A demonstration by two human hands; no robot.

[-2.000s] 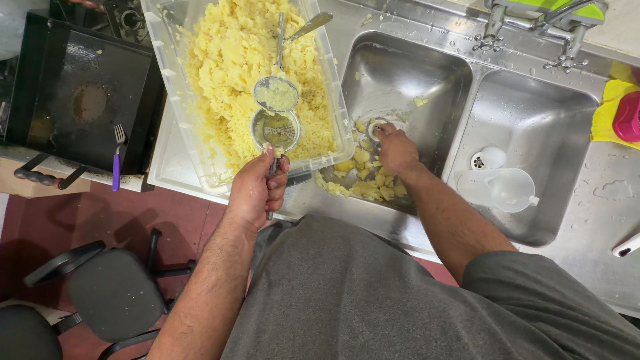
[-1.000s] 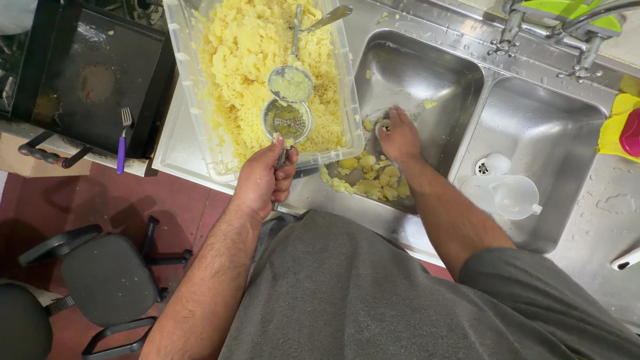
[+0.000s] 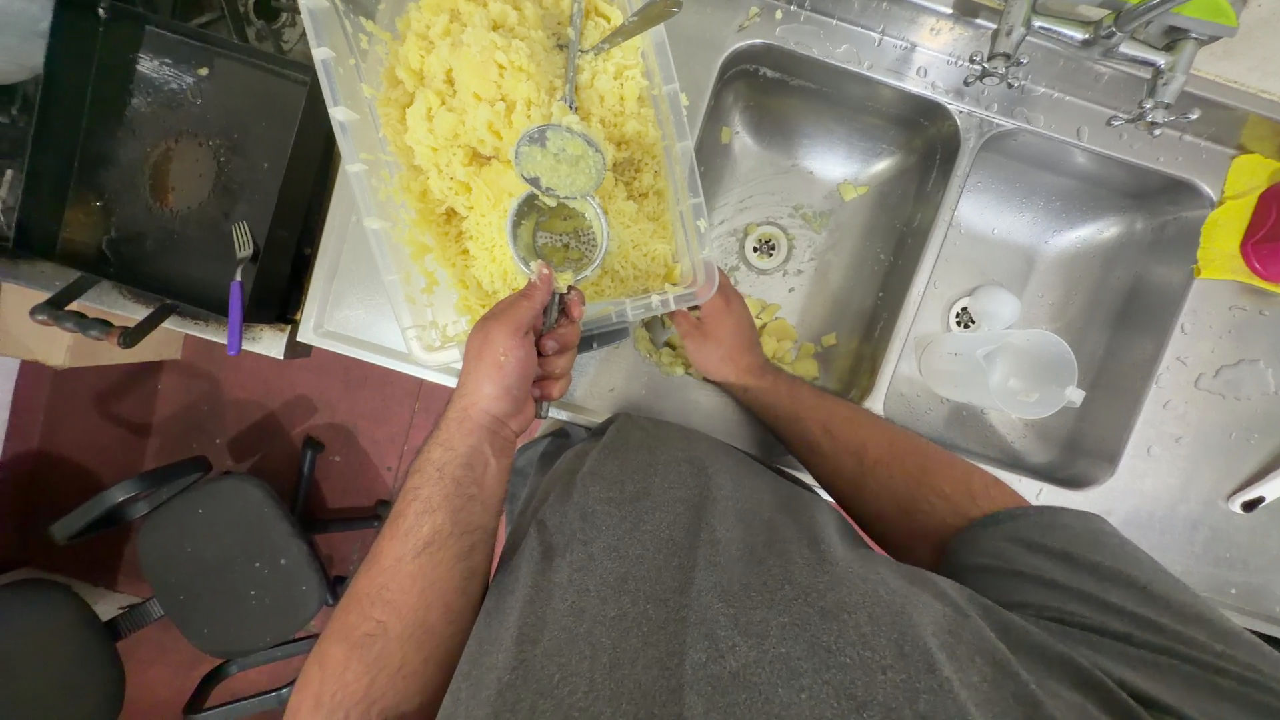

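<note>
My left hand (image 3: pixel 525 350) is closed around the handle of a metal potato ricer (image 3: pixel 557 240). Its perforated cup hangs over a clear plastic tub (image 3: pixel 690 180) heaped with riced yellow potato (image 3: pixel 450 130). The ricer's hinged press plate (image 3: pixel 560 160) is swung up, coated with mash, and its other handle points away from me. My right hand (image 3: pixel 720 335) is at the near left corner of the left sink basin, beside the tub's corner, among pieces of potato (image 3: pixel 785 340). Its fingertips are partly hidden, so whether it holds a piece does not show. A metal utensil handle (image 3: pixel 635 25) sticks out of the mash.
The left basin (image 3: pixel 850 130) has an uncovered drain. In the right basin (image 3: pixel 1100 210) lies a translucent plastic jug (image 3: pixel 1035 375). Faucets stand behind. A black pan (image 3: pixel 200 100) with a purple-handled fork (image 3: pixel 237 300) is at left, above office chairs (image 3: pixel 230 560). A yellow cloth (image 3: pixel 1225 225) lies right.
My right hand has moved from around the left basin's drain toward the near left corner by the tub, uncovering the drain. My left hand keeps the opened ricer over the tub.
</note>
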